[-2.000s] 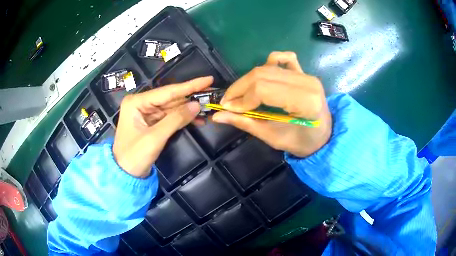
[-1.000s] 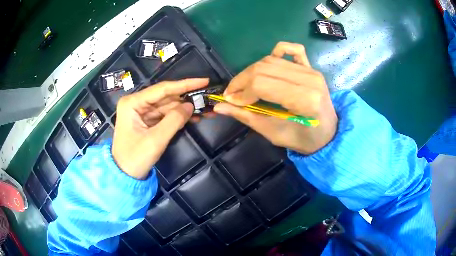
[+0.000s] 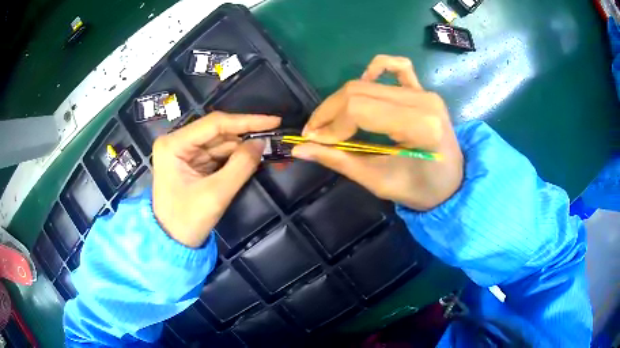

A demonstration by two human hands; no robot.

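My left hand (image 3: 200,166) is shut on a small black device unit (image 3: 277,146), with thumb and fingers at its left part, above the black tray (image 3: 286,223). A silver-white patch shows inside the housing. My right hand (image 3: 384,139) is shut on yellow tweezers (image 3: 360,146) with a green rear end. The tweezer tips point left and reach the unit's upper part; whether they grip anything is too small to tell. My right fingertips are at the unit's right end. My fingers partly hide the unit.
Three tray pockets hold units with white and yellow parts (image 3: 213,64), (image 3: 156,107), (image 3: 122,165). More units (image 3: 451,37) lie on the green surface at the upper right, and one (image 3: 76,28) at the far left. A white strip (image 3: 102,85) and grey support (image 3: 28,141) are left; a red object (image 3: 15,265) lies lower left.
The held unit has tilted, showing less of its silver-white patch. The tweezers have swung nearer to level. The small unit beyond the white strip has moved right and up.
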